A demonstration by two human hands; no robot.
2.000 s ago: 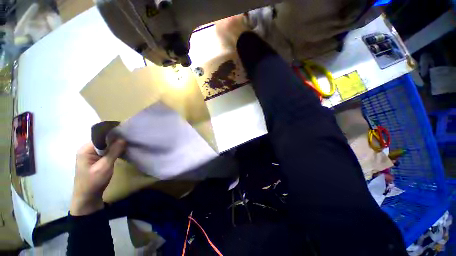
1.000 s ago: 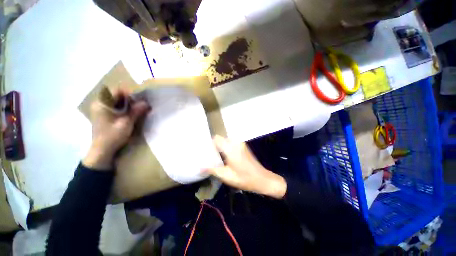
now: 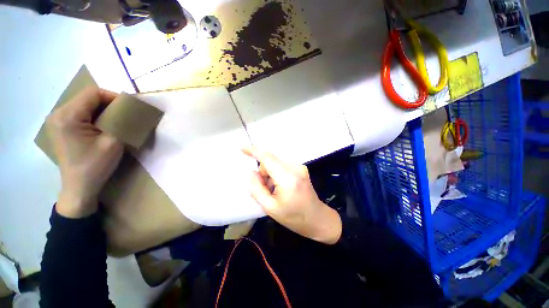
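A white pocketing piece (image 3: 192,162) lies over a khaki front panel (image 3: 141,207) at the front edge of the table. My left hand (image 3: 87,144) holds a small folded khaki piece (image 3: 130,119) at the panel's upper left. My right hand (image 3: 289,192) rests on the right edge of the white piece, fingers bent; whether it pinches the cloth I cannot tell. The machine's needle area (image 3: 168,21) is above the cloth, apart from it.
Scissors with red and yellow handles (image 3: 404,72) lie on the table at the right, beside a yellow patch (image 3: 465,75). A blue basket (image 3: 426,198) holds scraps and smaller scissors (image 3: 454,133). The stained machine bed (image 3: 265,39) is at the top. An orange cord (image 3: 224,274) hangs below.
My right hand has come from behind the machine head to the white piece. The white piece now lies flatter over the panel. My left hand holds up the folded khaki piece. The view has moved closer.
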